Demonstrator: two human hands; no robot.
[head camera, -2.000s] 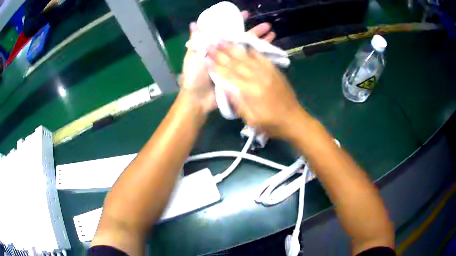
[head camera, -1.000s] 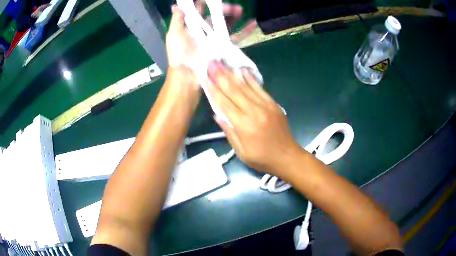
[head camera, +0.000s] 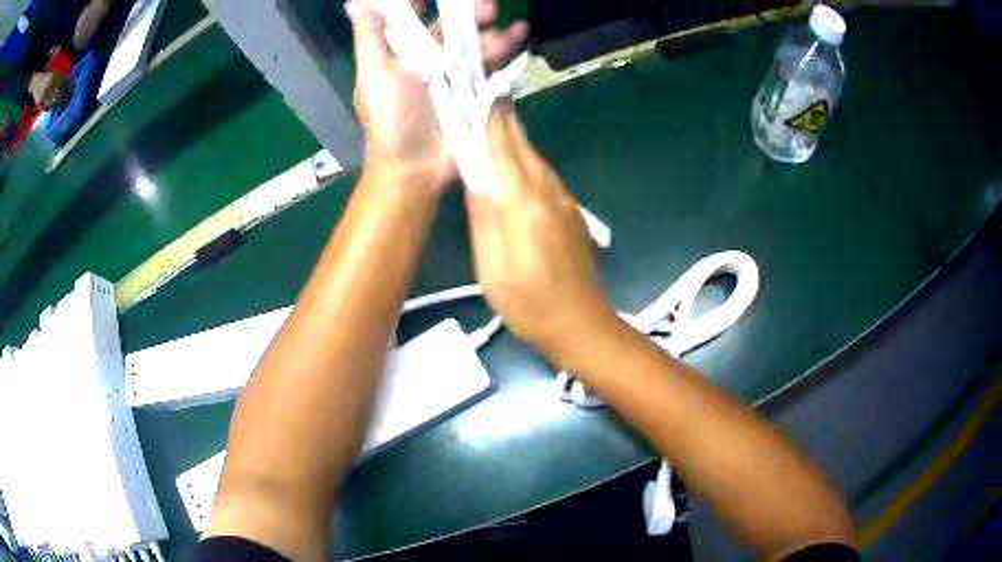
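Note:
My left hand (head camera: 401, 115) and my right hand (head camera: 533, 236) are raised at the top centre, palms facing, with a limp white cleaning cloth (head camera: 467, 110) between them. Two white power strips lie on the bench: the rear one (head camera: 203, 357) and the front one (head camera: 434, 379), both partly hidden by my left forearm. A looped white power cord (head camera: 725, 302) lies right of them, partly under my right forearm. Its mains plug (head camera: 659, 503) hangs over the bench's front edge.
A stack of white power strips (head camera: 66, 417) stands at the left, cords hanging below. A clear bottle (head camera: 800, 93) with a yellow warning label stands at the upper right. A grey post (head camera: 291, 71) rises behind the dark green bench (head camera: 879, 231). Another person's hand (head camera: 46, 88) shows at the far upper left.
My hands have moved up and left with the cloth and now press it edge-on between the palms. The looped cord, partly covered by my arm at first, shows more. The power strips have stayed on the bench.

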